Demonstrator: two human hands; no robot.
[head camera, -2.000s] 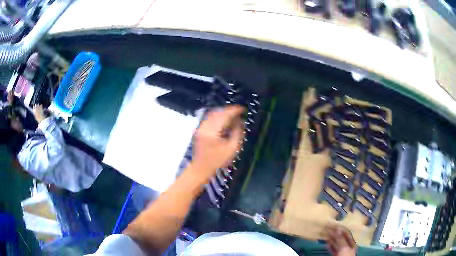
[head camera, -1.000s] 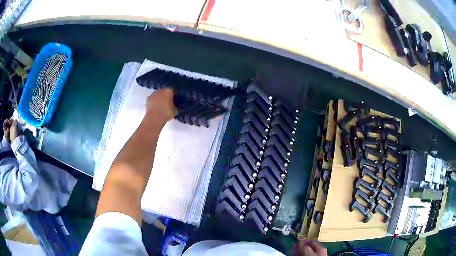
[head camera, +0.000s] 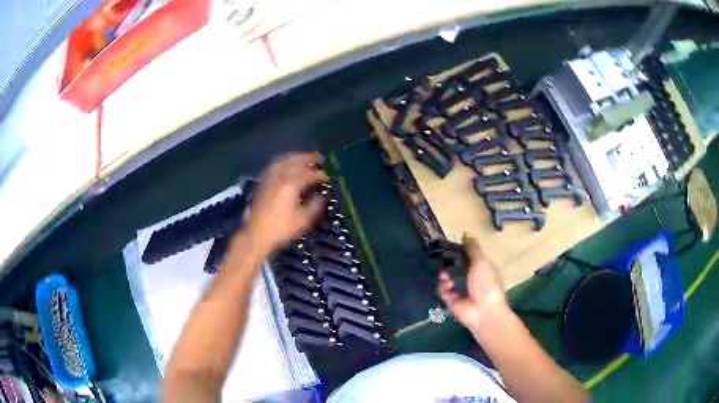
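Observation:
My left hand (head camera: 285, 197), blurred, is over the far end of two slanted rows of black angled parts with silver tips (head camera: 339, 275); whether its fingers hold one cannot be told. My right hand (head camera: 479, 290) is at the near left corner of the cardboard sheet (head camera: 449, 197), with a dark part (head camera: 448, 256) between its thumb and fingers. Black assembled handles (head camera: 497, 177) lie in rows on the cardboard. Plain black covers (head camera: 193, 228) lie nested on the white sheets (head camera: 189, 307), partly hidden by my left arm.
A light-blue basket of silver rods (head camera: 65, 330) stands at the far left. A grey-white fixture (head camera: 611, 134) is right of the cardboard, with black parts (head camera: 670, 118) beyond it. A red bin (head camera: 130, 47) sits on the pale shelf. A black stool (head camera: 597, 315) and blue crate (head camera: 658, 295) are lower right.
My left hand has moved from the nested covers to the far end of the silver-tipped rows. My right hand has come up from the bottom edge to the cardboard's corner. The view has swung right.

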